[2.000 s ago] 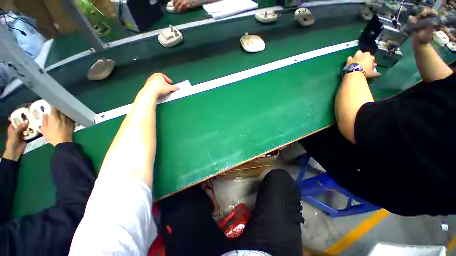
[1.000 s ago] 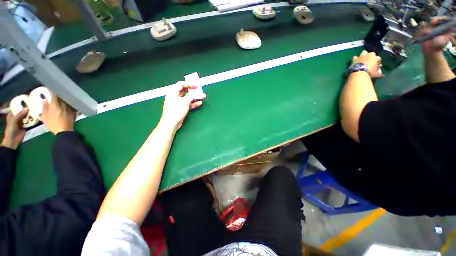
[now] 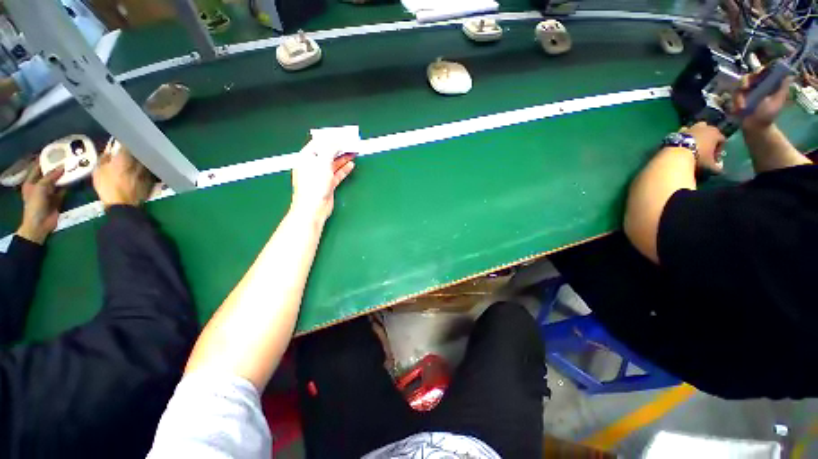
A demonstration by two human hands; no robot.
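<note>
My left hand (image 3: pixel 317 182) reaches in from the lower left over the green bench (image 3: pixel 448 206). Its fingers are on a small flat white card (image 3: pixel 335 140) at the white edge strip (image 3: pixel 466 125). The fingertips are partly hidden by the card. The thumb side of the hand faces right. My right hand is out of the picture.
Cream housings (image 3: pixel 448 77) lie on the green line beyond the strip. A neighbour on the left holds a cream housing (image 3: pixel 69 160). A neighbour in black (image 3: pixel 735 269) works at a dark device (image 3: pixel 704 85) on the right. A grey post (image 3: pixel 126 116) stands at left.
My left hand has moved right along the strip with the card since the oldest frame, and the card now lies flatter over the strip. The left neighbour's hands have moved apart.
</note>
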